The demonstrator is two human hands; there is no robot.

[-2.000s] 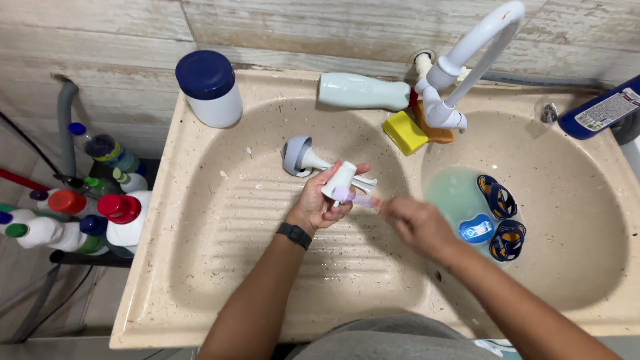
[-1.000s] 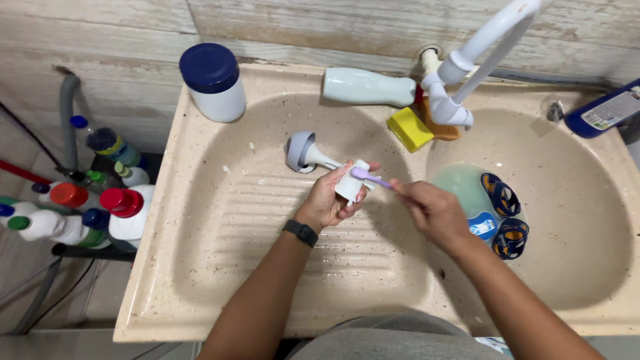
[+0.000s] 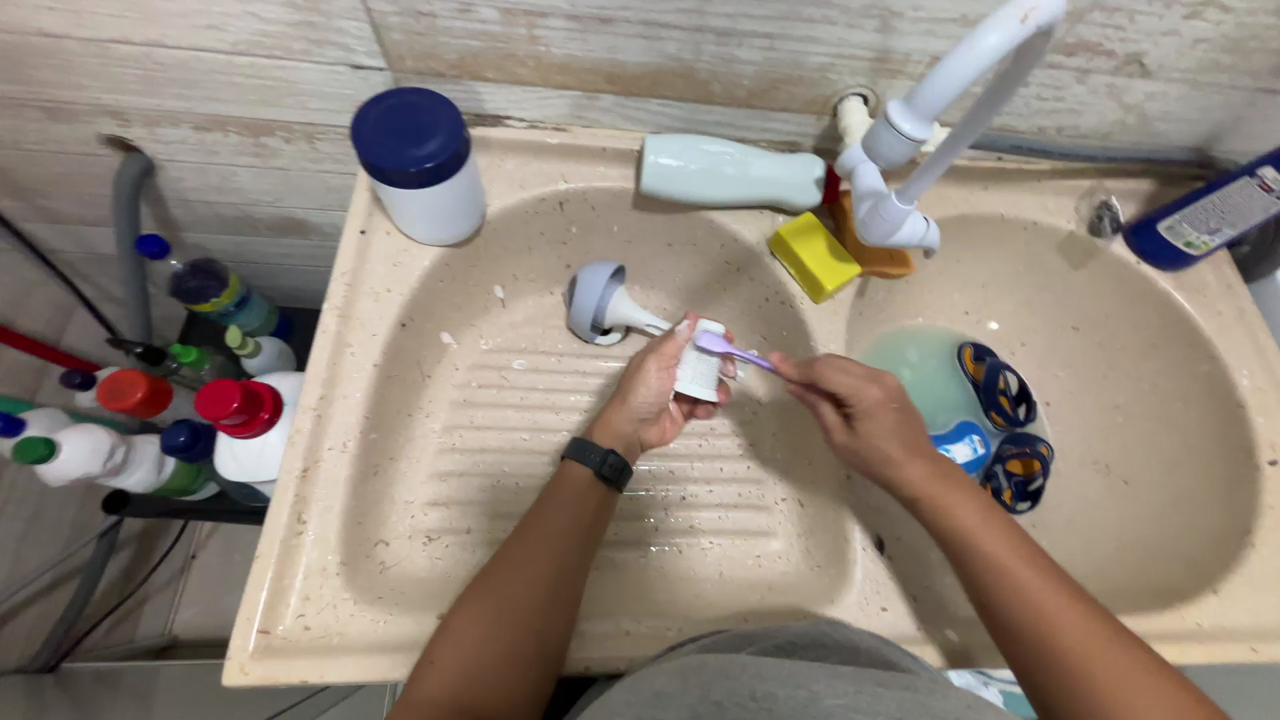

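Observation:
My left hand [image 3: 655, 395], with a dark watch on its wrist, holds a small white plastic part [image 3: 699, 362] over the ribbed left basin. In my right hand [image 3: 855, 415] is the handle of a purple toothbrush [image 3: 738, 352]; its head lies against the upper part of the white piece. The bristles are hidden. Just behind my left hand, a grey and white rounded plastic piece with a stem [image 3: 598, 303] rests in the basin.
A yellow sponge [image 3: 814, 257] and a pale bottle [image 3: 735, 172] lie near the white faucet [image 3: 885, 200]. A blue-lidded jar [image 3: 420, 165] stands on the sink's rear left corner. Dark sandals [image 3: 1000, 388] and a blue item [image 3: 962, 447] sit in cloudy water, right basin. Several bottles [image 3: 250, 430] stand at left.
The white part has turned in my left hand from a slanted to a more upright position. The toothbrush head has moved from its lower end onto its broad side.

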